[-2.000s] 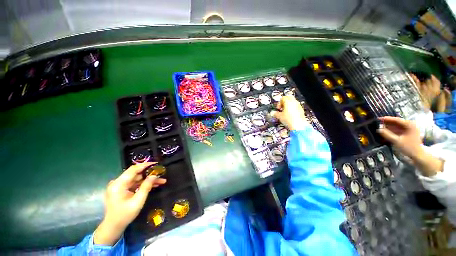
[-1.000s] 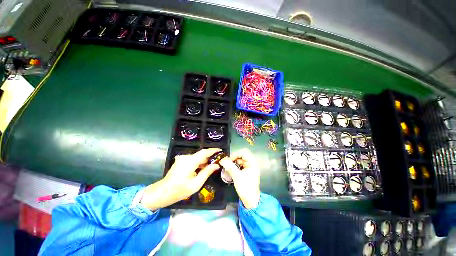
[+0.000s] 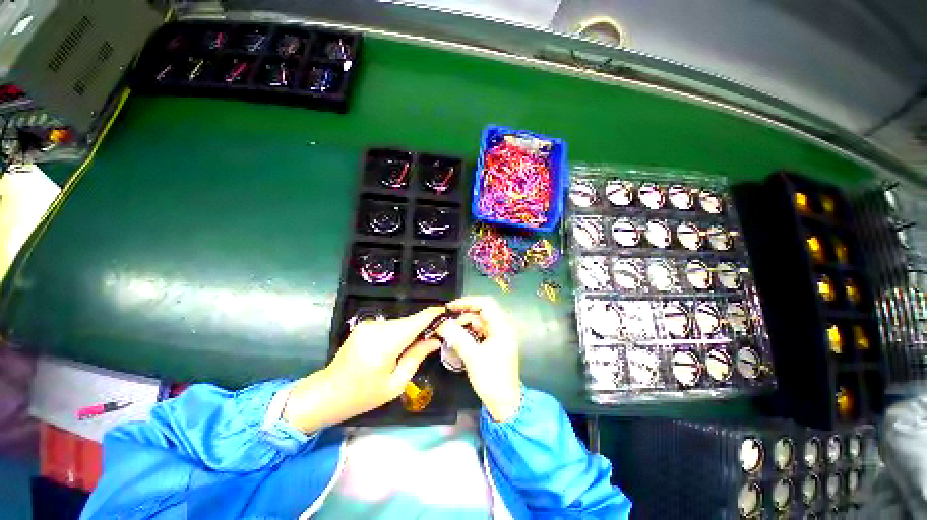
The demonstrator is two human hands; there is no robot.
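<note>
My left hand (image 3: pixel 368 368) and my right hand (image 3: pixel 486 358) meet over the lower part of the black pocket tray (image 3: pixel 410 244). My right fingers hold a silver disc (image 3: pixel 451 355). My left fingers pinch a small round piece at its side, mostly hidden by the fingers; its colour is hard to tell now. The tray's upper pockets hold dark round units with thin red or white lines. A gold piece (image 3: pixel 416 395) lies in a lower pocket below my hands. The clear blister tray (image 3: pixel 666 284) with rows of silver discs lies to the right.
A blue bin (image 3: pixel 518 179) of tangled wires stands behind, with a loose wire pile (image 3: pixel 495 255) below it. A black tray (image 3: pixel 831 305) with gold pieces is at right, another with dark units (image 3: pixel 249 63) at far left. Stacked blister trays (image 3: pixel 803 472) are lower right. A sleeve shows at the right edge.
My right hand has come from the clear blister tray with a silver disc to my left hand. My left hand has held its gold piece there. The view has turned left.
</note>
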